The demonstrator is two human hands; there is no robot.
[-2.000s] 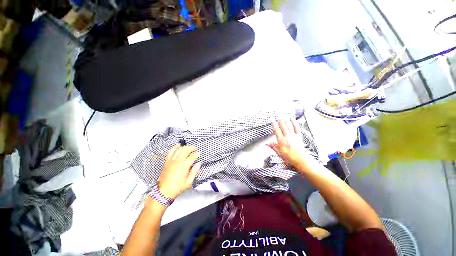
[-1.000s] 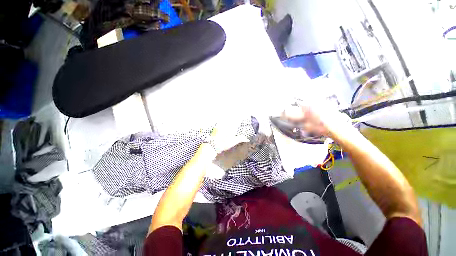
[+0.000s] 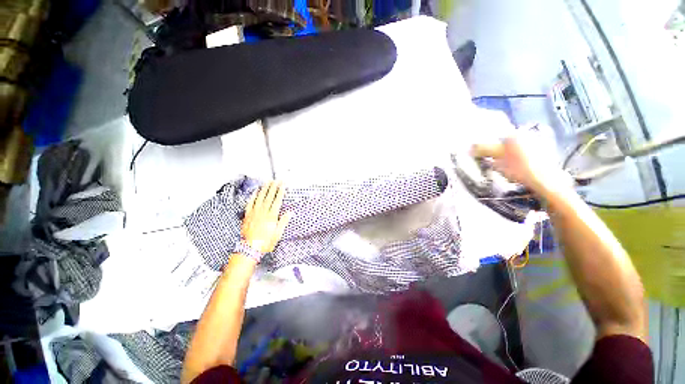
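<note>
The black-and-white checked garment piece [image 3: 353, 206] lies across the table in front of me, its upper part smooth over a narrow shape and its lower part crumpled. A dark rounded tip [image 3: 441, 178] shows at its right end. My left hand [image 3: 263, 219] lies flat on the left part of the cloth, fingers slightly apart. My right hand [image 3: 509, 161] is at the right end of the table, closed around the handle of the steam iron [image 3: 472, 177]. The hand and iron are blurred; the iron is beside the cloth, and its base is partly hidden.
A large black padded board [image 3: 259, 86] spans the far side of the white-covered table [image 3: 338, 142]. Crumpled checked pieces [image 3: 75, 225] lie at the left. A dark hose [image 3: 631, 204] and cables run off to the right. Orange wires hang at the table's right edge.
My left hand has moved from the middle of the cloth to its left part. The cloth's upper part now lies smoother. My right hand, flat on the cloth two seconds ago, is on the iron.
</note>
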